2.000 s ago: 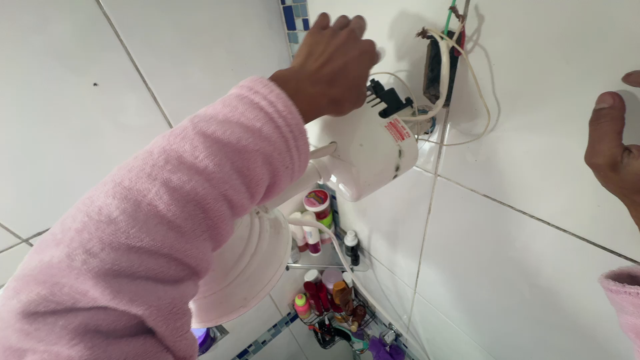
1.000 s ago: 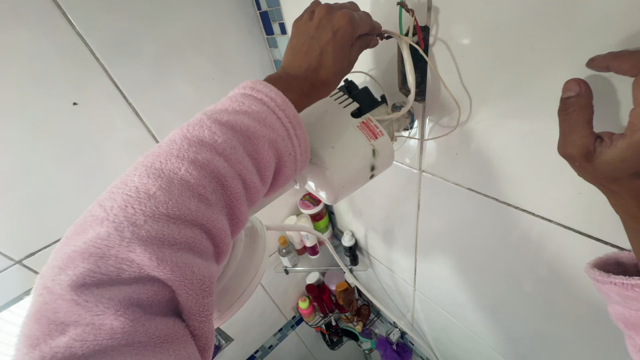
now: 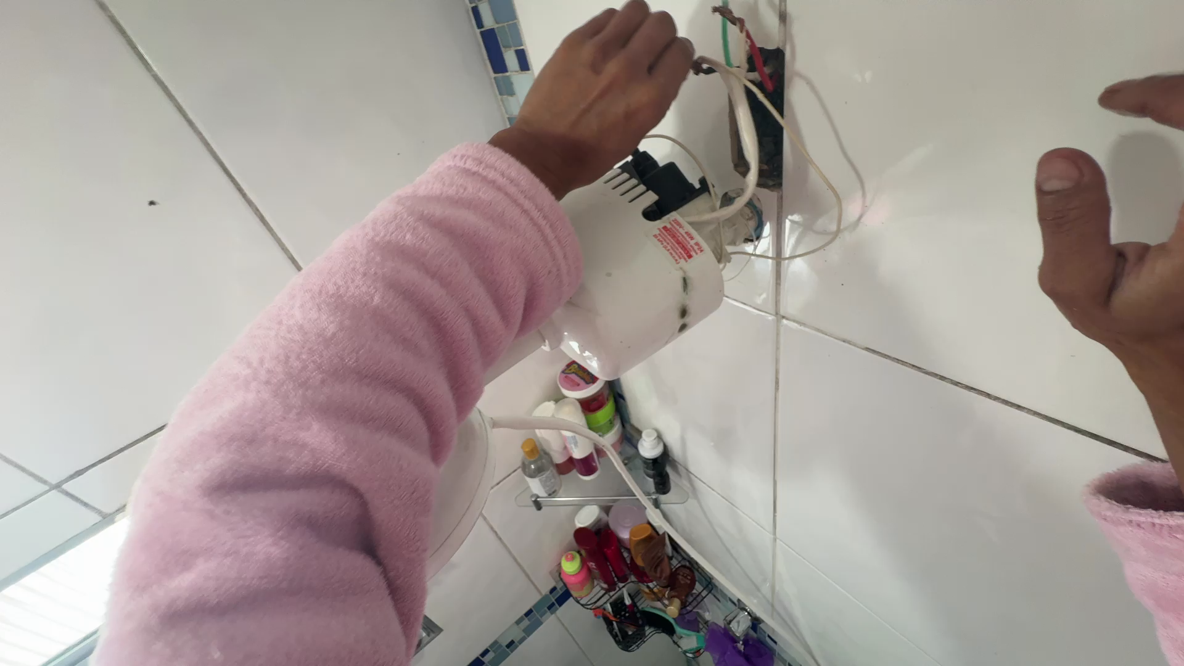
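Note:
My left hand [image 3: 615, 83], in a pink fleece sleeve, is raised at upper centre above a white electric shower heater [image 3: 638, 287]. Its fingers are curled, with the fingertips at the dark end of a white cable [image 3: 747, 139]; the exact grip is partly hidden. Green and red wires [image 3: 760, 65] with dark twisted ends come out of a dark wall box [image 3: 760, 120] just right of that hand. A thin pale wire loops beside it. The heater has a black vented part [image 3: 671, 185] and a printed sticker. My right hand [image 3: 1124, 245] is open near the wall at the right, holding nothing.
Below the heater, a glass corner shelf [image 3: 601, 499] holds several bottles and tubs. A wire rack [image 3: 638, 592] under it carries more bottles and purple items. A white hose [image 3: 638, 481] hangs past both. White tiled walls [image 3: 925, 481] meet at the corner.
My left hand has come to the end of the white cable; two seconds ago it was over the heater, apart from the wires. My right hand stays open at the right. The view has shifted somewhat.

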